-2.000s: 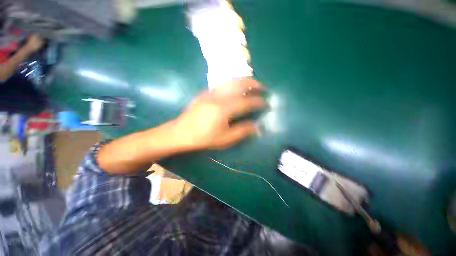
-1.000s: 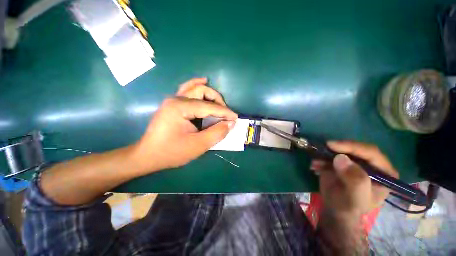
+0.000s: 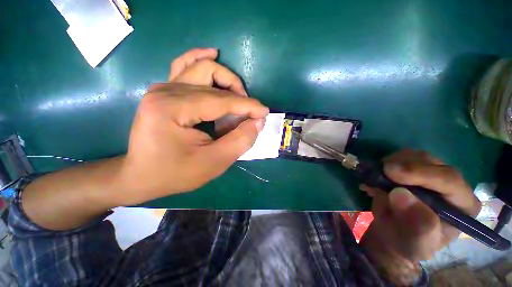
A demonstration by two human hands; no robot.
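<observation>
The phone board assembly (image 3: pixel 328 134) lies on the green bench, its pale grey rectangle at the right end. A white LCD module (image 3: pixel 268 137) lies over its left part, with the yellow flex cable (image 3: pixel 288 136) at the board's middle. My left hand (image 3: pixel 193 126) has thumb and index finger pinched together on the LCD module. My right hand (image 3: pixel 421 207) holds the black soldering iron (image 3: pixel 443 212) like a pen. The iron's thin tip is at the board's middle beside the flex cable; whether it touches is unclear.
The LCD stack (image 3: pixel 98 31) is at the upper left. Solder wire (image 3: pixel 56 158) runs from the solder reel on its stand (image 3: pixel 14 160) at the far left and shows again below my left hand. A round jar (image 3: pixel 494 101) is at the right edge. The bench edge (image 3: pixel 236 210) runs along my body.
My left hand came from the LCD stack to the board, where a white module now lies. Since one second ago, the view has shifted slightly; both hands keep their hold.
</observation>
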